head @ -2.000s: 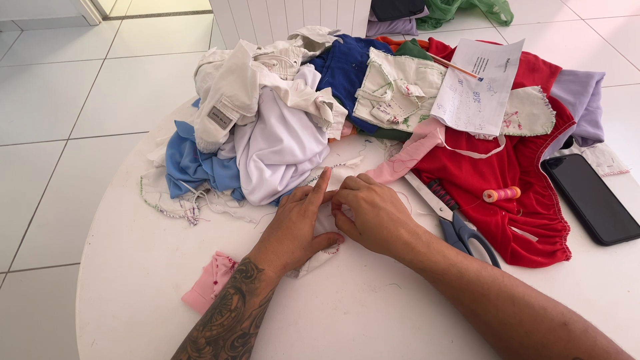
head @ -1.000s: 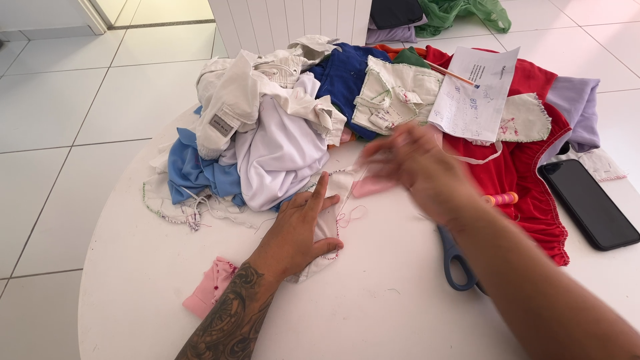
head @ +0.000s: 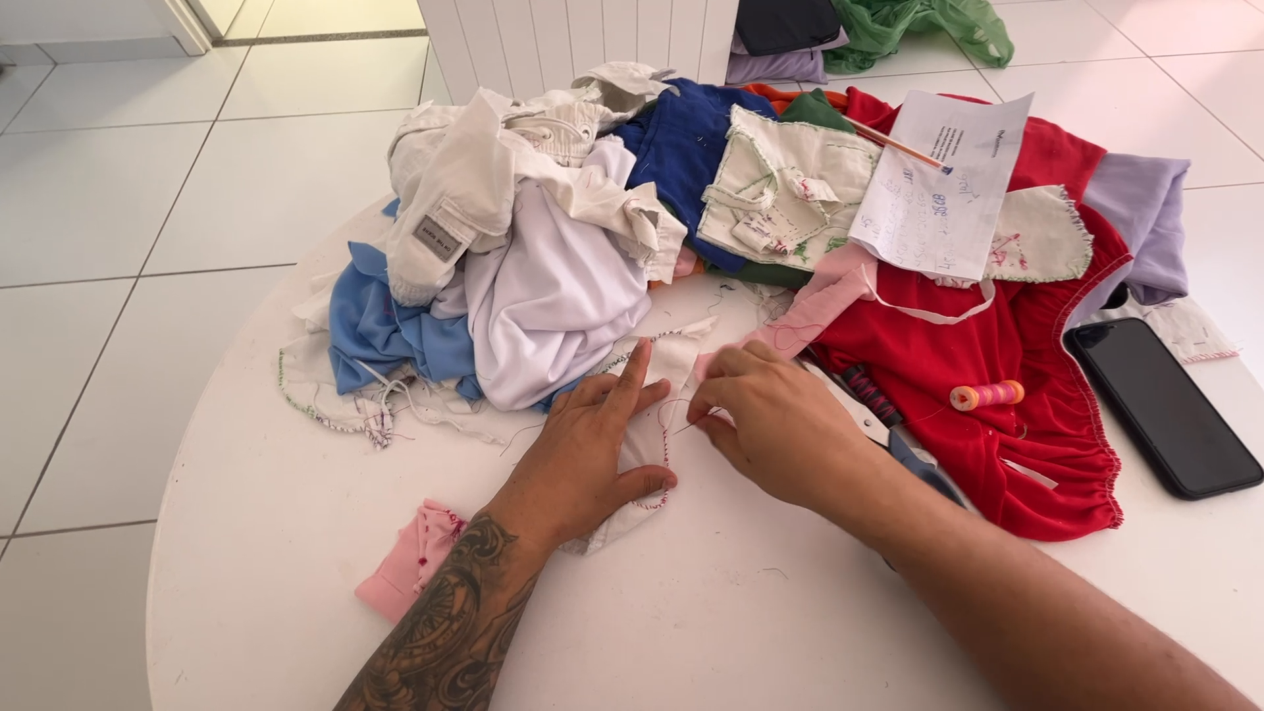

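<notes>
My left hand lies spread on a piece of white fabric, pressing it to the table. Red stitches run along the fabric's edge, close to the left thumb. My right hand pinches a thin sewing needle between thumb and fingers, just right of the fabric. A loop of red thread lies between the two hands. Scissors with dark blue handles are partly hidden under the right forearm. Beside them are a dark thread spool and, on red fabric, an orange and pink spool.
Piled garments, white, light blue and dark blue, cover the table's far side. A paper with writing and a pencil lie on the pile. A black phone is at right, a pink scrap at left.
My right hand swung up and away to the right, blurred, one second ago, and is now back low beside the fabric. The left hand has stayed on the fabric.
</notes>
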